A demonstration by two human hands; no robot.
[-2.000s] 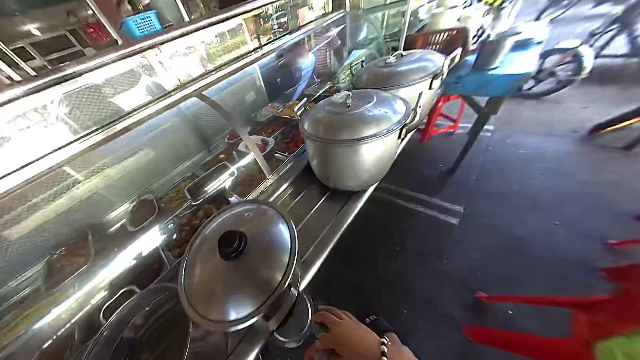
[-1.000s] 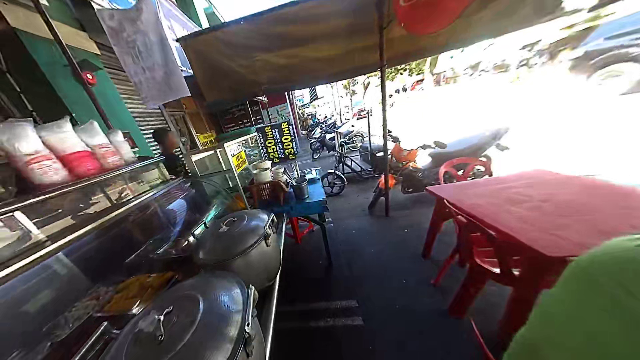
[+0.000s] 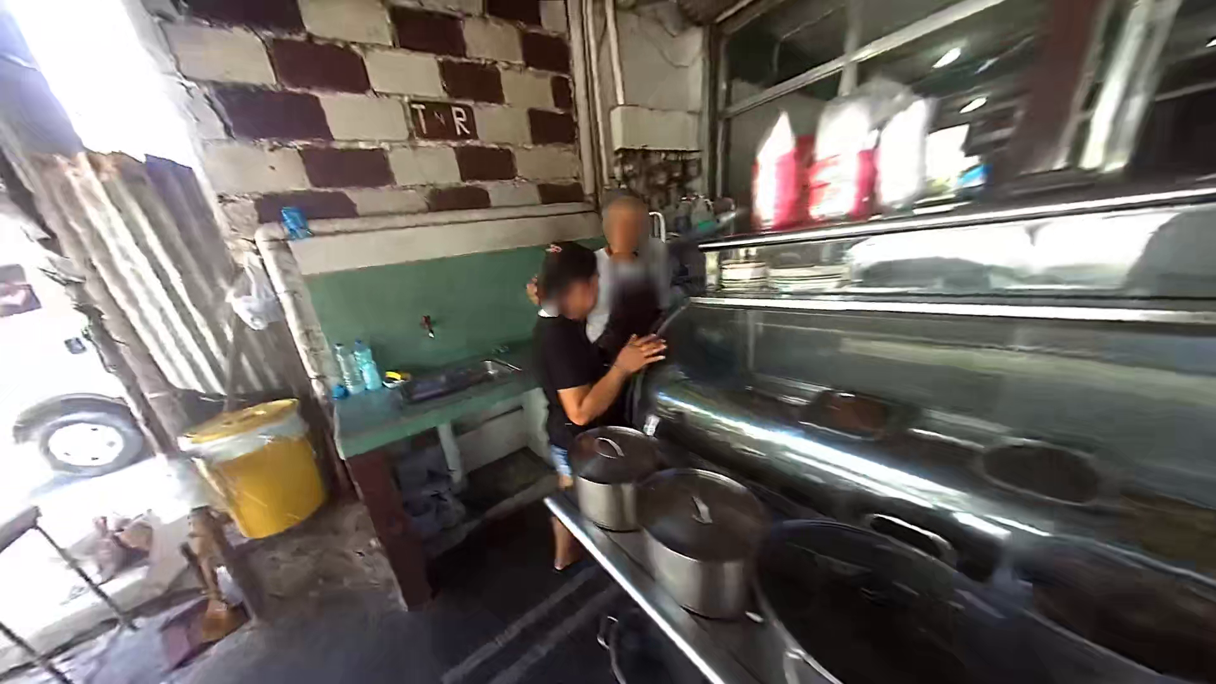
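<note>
Neither of my hands shows in the head view. Along the metal shelf (image 3: 632, 579) stand a small lidded steel pot (image 3: 616, 489) and, beside it, a larger lidded steel pot (image 3: 701, 546). Nearer, at the bottom, is a wide dark pot (image 3: 855, 608) with a metal rim. Behind the pots runs a glass food display case (image 3: 950, 361), with trays of food dimly visible through the glass. A person in a black shirt (image 3: 570, 351) stands at the far end of the case, hands raised near the glass, close to another person in a grey top (image 3: 646, 275).
A green counter with a sink (image 3: 446, 380) lines the back wall, with plastic bottles (image 3: 356, 369) on it. A yellow lidded bucket (image 3: 261, 470) stands at the left. Bags with red and white contents (image 3: 841, 171) sit on top of the case.
The view has swung far round, from the street side to the wall and sink. A hand seen near the pots two seconds ago is out of view now.
</note>
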